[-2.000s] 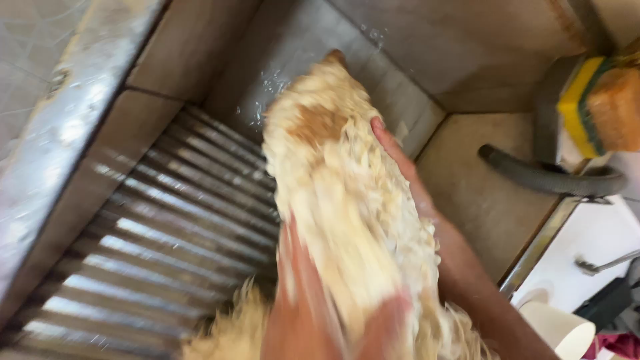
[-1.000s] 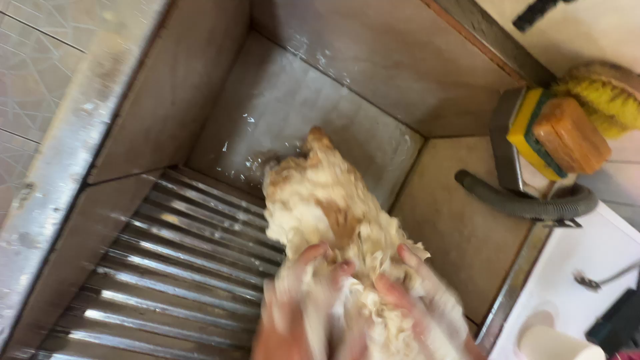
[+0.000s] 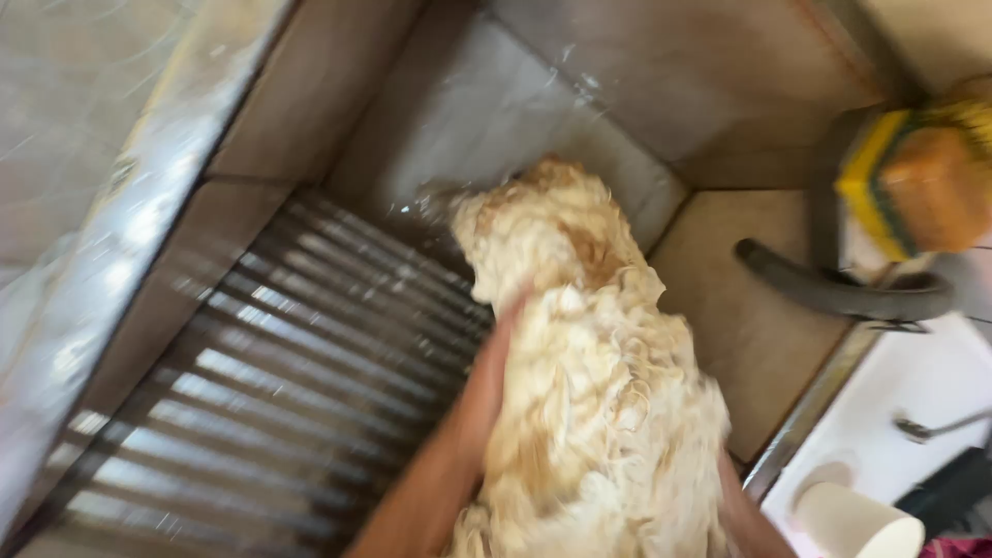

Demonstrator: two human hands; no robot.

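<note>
A wet dog with cream and tan curly fur [image 3: 612,372] stands in a tiled tub with its back to me and its head toward the far corner. White lather-like patches lie in its coat. My left hand [image 3: 511,310] lies against the left side of its neck and shoulder, blurred, its fingers partly lost in the fur. Along the dog's right flank runs my right forearm [image 3: 748,504]; the right hand itself is hidden beneath or behind the body.
Slatted metal grating [image 3: 294,372] covers the tub's left part, beside a metal-edged rim [image 3: 132,225]. At right are a grey corrugated hose [image 3: 821,291], a yellow-green sponge [image 3: 872,186], an orange block [image 3: 938,190] and a white cup [image 3: 856,519] on a white surface.
Both hands were on the dog's back; now the left is at its left neck side and the right is out of sight by its right flank. The view has shifted.
</note>
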